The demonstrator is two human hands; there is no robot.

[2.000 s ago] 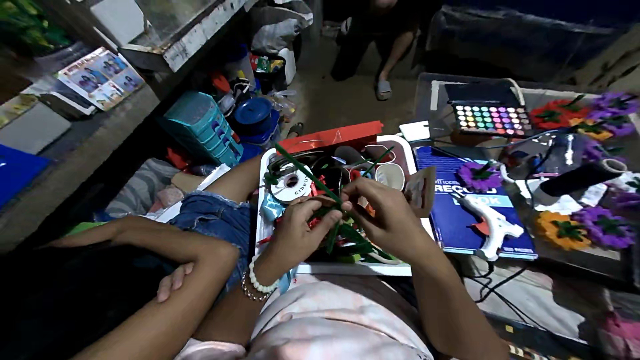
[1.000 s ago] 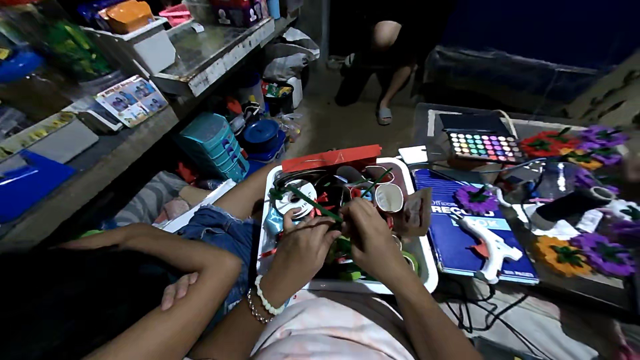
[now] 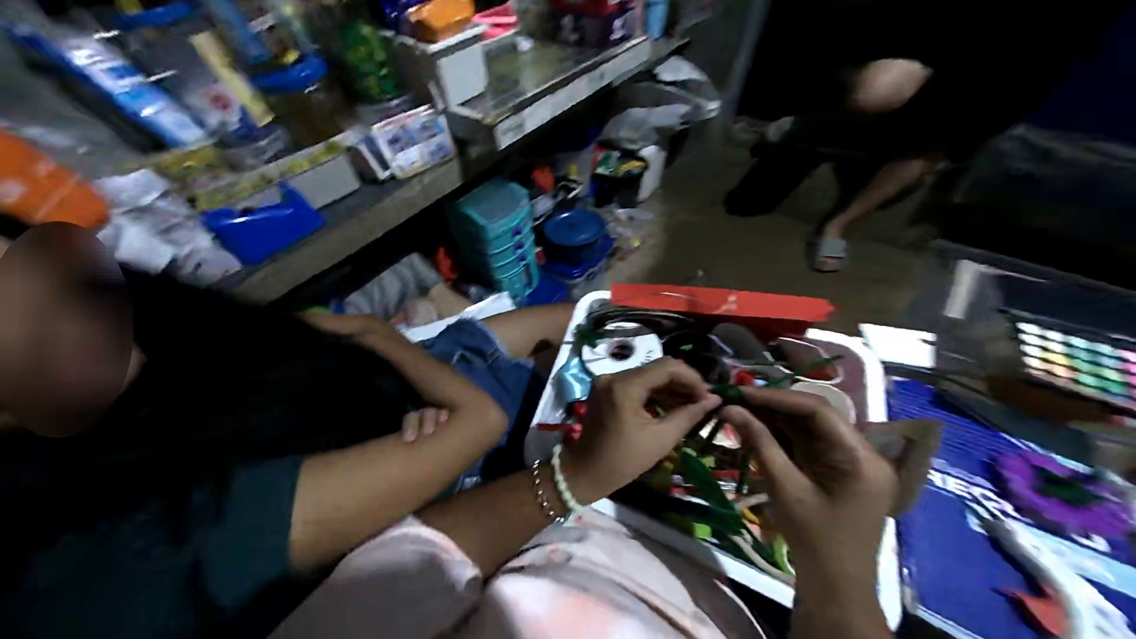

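A thin dark green strip (image 3: 729, 391) is pinched between both hands above a white plastic tray (image 3: 874, 364). My left hand (image 3: 643, 426), with a bead bracelet and a chain at the wrist, grips its left end between thumb and fingertips. My right hand (image 3: 808, 453) holds it close by, from the right. Below them the tray holds a white ribbon spool (image 3: 621, 349), a paper cup (image 3: 825, 399), green strips (image 3: 710, 484) and mixed craft scraps. A red flat strip (image 3: 721, 303) lies across the tray's far edge. The fingertips partly cover the green strip.
A person with folded arms (image 3: 382, 470) sits close at the left. Another person's sandaled foot (image 3: 830, 251) is on the floor ahead. At the right, a blue record book (image 3: 950, 532) bears a white glue gun (image 3: 1052, 568) and a purple flower (image 3: 1061, 493). A colour palette (image 3: 1074, 364) lies beyond.
The view has swung left, showing more of the shelf and the seated person. The long green piece that stood up from my hands two seconds ago no longer shows upright; both hands remain over the tray.
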